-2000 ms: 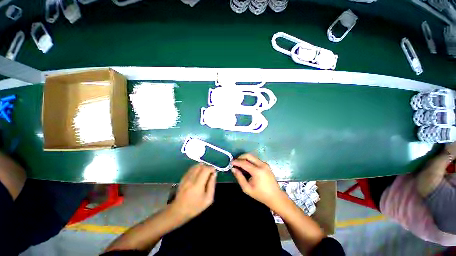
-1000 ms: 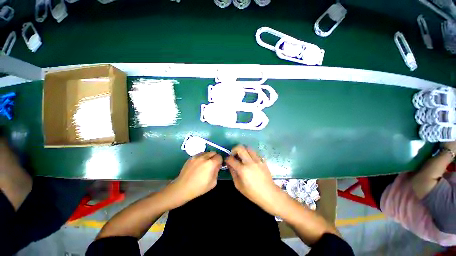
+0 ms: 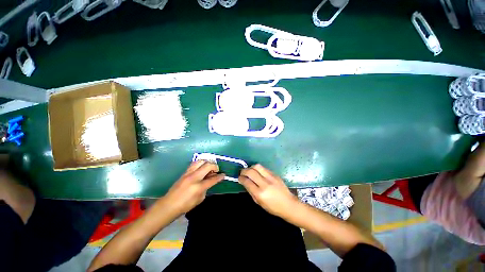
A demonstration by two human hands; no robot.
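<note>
A white coiled cable (image 3: 230,158) lies as a flattened oval loop near the bench's front edge. My left hand (image 3: 201,179) holds it at its wider head end, and its fingers cover part of the head. My right hand (image 3: 259,182) has its fingertips closed on the other, rounded end of the loop. No tie can be made out at the fingers. Waiting cables (image 3: 234,123) overlap in a short column beyond my hands. A bright white pile of loose ties (image 3: 161,116) lies to their left.
An open brown carton (image 3: 125,122) with a white heap stands at left. A white rail (image 3: 329,69) borders the green conveyor with scattered loops. A carton of bundled cables (image 3: 361,204) sits below the bench edge at right. Neighbours' arms show at both sides; stacked cables (image 3: 473,104) stand far right.
My left hand has moved left from the loop's rounded end to its head; my right hand stays at the rounded end. Cables on the conveyor appear further left. The view has tilted slightly.
</note>
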